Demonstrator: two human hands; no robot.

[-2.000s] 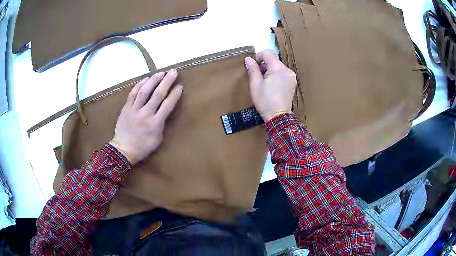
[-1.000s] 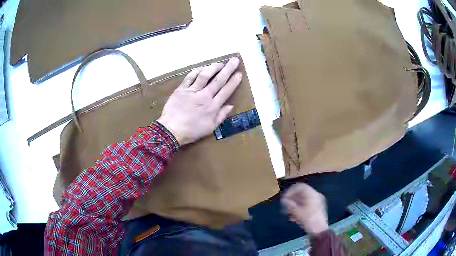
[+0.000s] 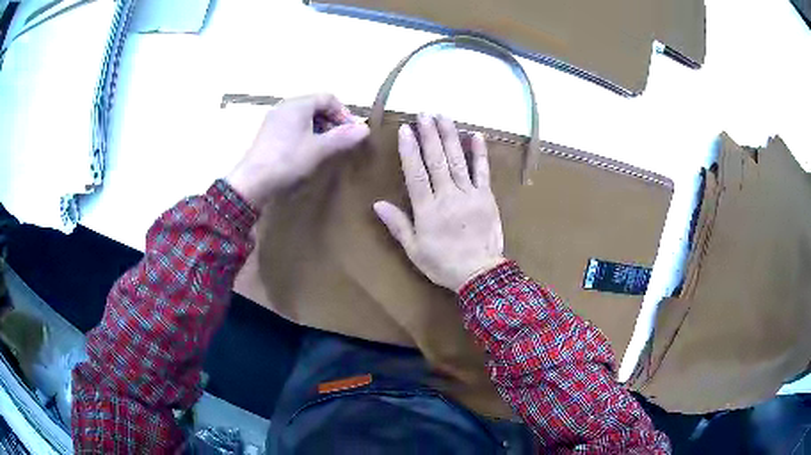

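A brown outer panel [image 3: 569,222] lies in front of me over a white backing panel, with the dark top edge strip [image 3: 244,99] showing past it at the left. The arched handle [image 3: 462,40] stands out above its top edge. A black label [image 3: 618,276] is on its right side. My left hand [image 3: 298,142] pinches the panel's top edge left of the handle; the fingertips are partly hidden. My right hand [image 3: 449,200] lies flat on the panel below the handle with fingers spread. The panel's left part is folded and rumpled, and its lower edge hangs over the table edge.
A pile of brown outer panels [image 3: 747,275] is close at the right. A flat brown panel stack [image 3: 578,35] lies at the back. A white backing panel stack [image 3: 53,115] is at the left. A dark cloth or gap [image 3: 62,267] runs along the near edge.
The view has turned left. My left hand has moved from the panel's right part to the top edge left of the handle. My right hand has come up from the near edge onto the panel.
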